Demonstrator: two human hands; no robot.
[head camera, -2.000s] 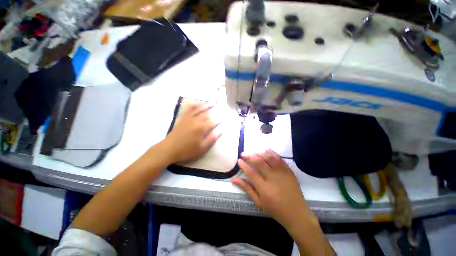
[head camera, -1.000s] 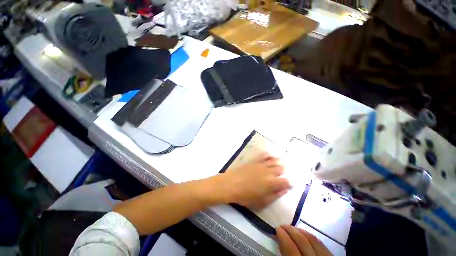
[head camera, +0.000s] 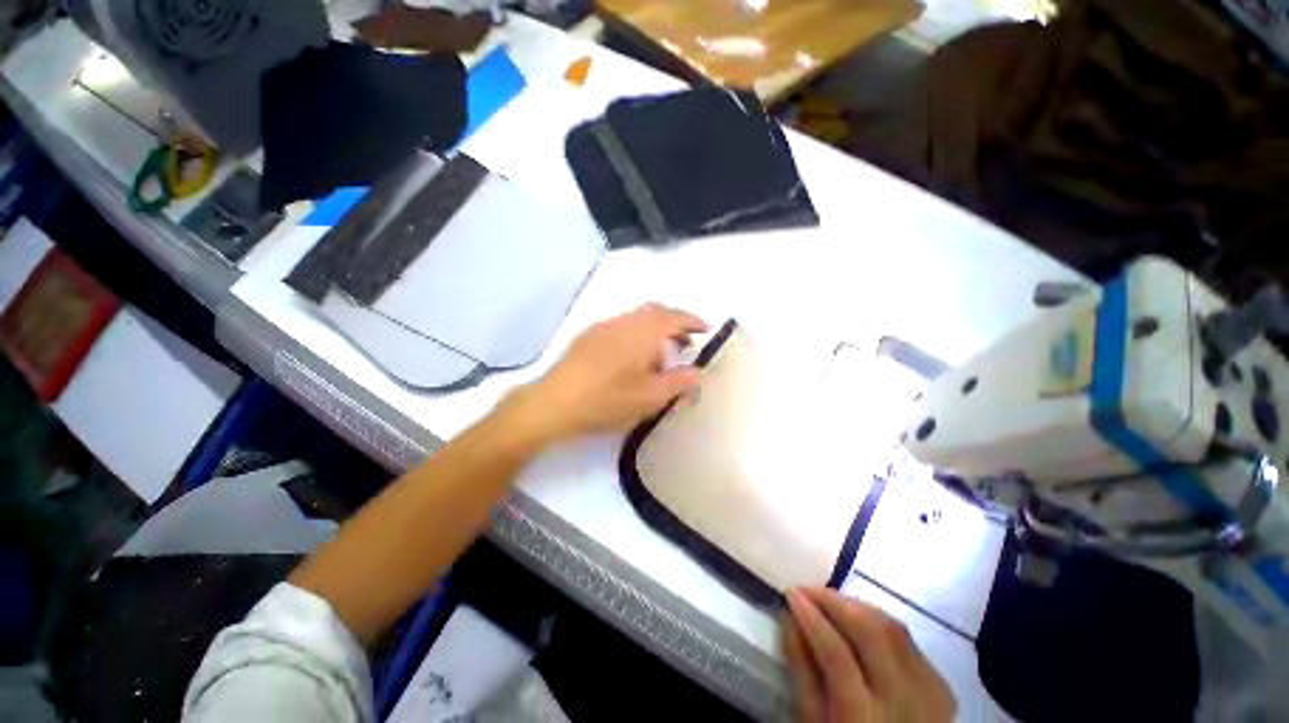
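A beige card template (head camera: 735, 452) lies on a black fabric panel (head camera: 664, 516), whose dark border shows around it. My left hand (head camera: 629, 370) is at the panel's upper left edge, fingers bent; the fingertips touch or hover over the edge, I cannot tell which. My right hand (head camera: 862, 657) pinches the panel's near corner between thumb and fingers and is cut off by the bottom edge. The sewing machine head (head camera: 1117, 381) stands to the right; its needle area is washed out by glare at the panel's right edge.
A grey-backed panel pile (head camera: 495, 283) lies left, with a black piece (head camera: 361, 120) and blue piece (head camera: 492, 96) behind. Black two-part panels (head camera: 693, 163) lie at the back. A black fabric pile (head camera: 1089, 636) lies under the machine. Green and yellow scissor handles (head camera: 173, 172) are far left.
My left hand has slid left off the middle of the card to the panel's left edge. My right hand stays at the near corner. The view has swung left.
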